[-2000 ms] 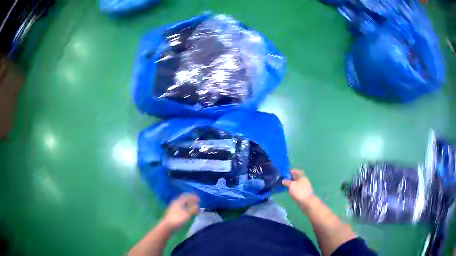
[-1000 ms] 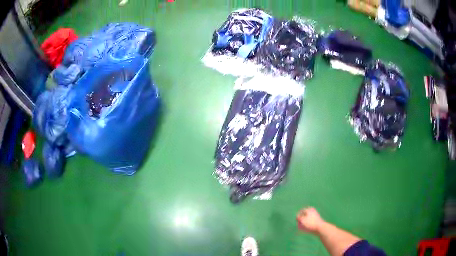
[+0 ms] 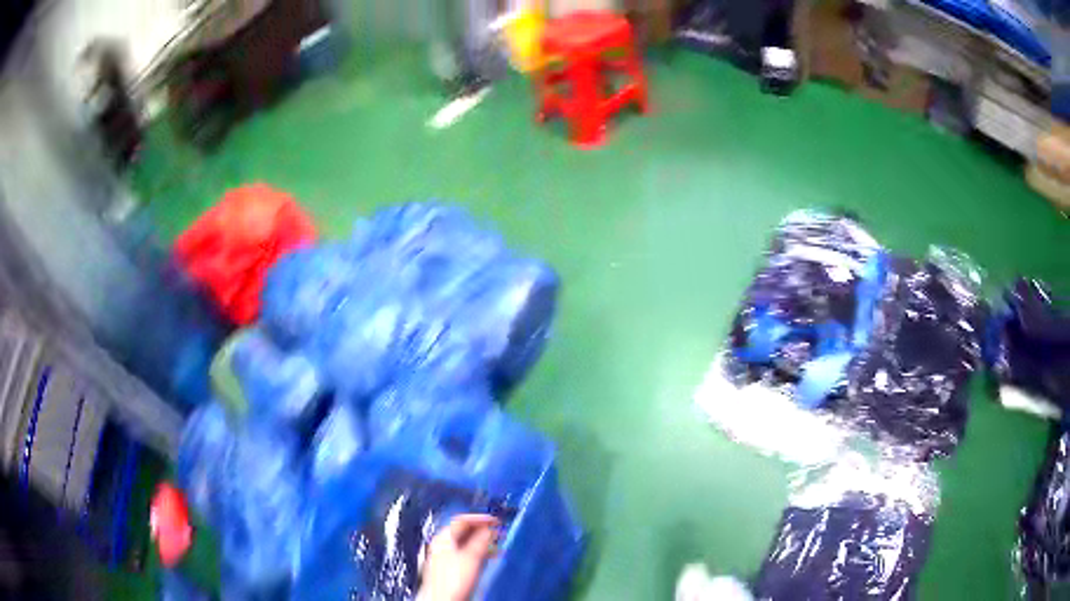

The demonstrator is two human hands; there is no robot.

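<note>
A large blue plastic sack [image 3: 534, 517] stands open at the bottom, left of centre, with a dark pack in shiny clear plastic [image 3: 393, 528] inside. My left hand [image 3: 458, 558], judged by its angle, is over the sack's mouth at the bottom edge. Its fingers are bent and blurred, and I cannot tell whether they grip the plastic. My right hand is not in view.
Tied blue bags [image 3: 399, 305] and a red bag [image 3: 246, 249] cluster behind and left of the sack. Garment packs [image 3: 915, 352] lie on the green floor at right. A red stool [image 3: 589, 71] stands at the back.
The view has swung left and up from the garment packs towards the blue bags. The right hand has left the picture, and a hand now shows over the open sack.
</note>
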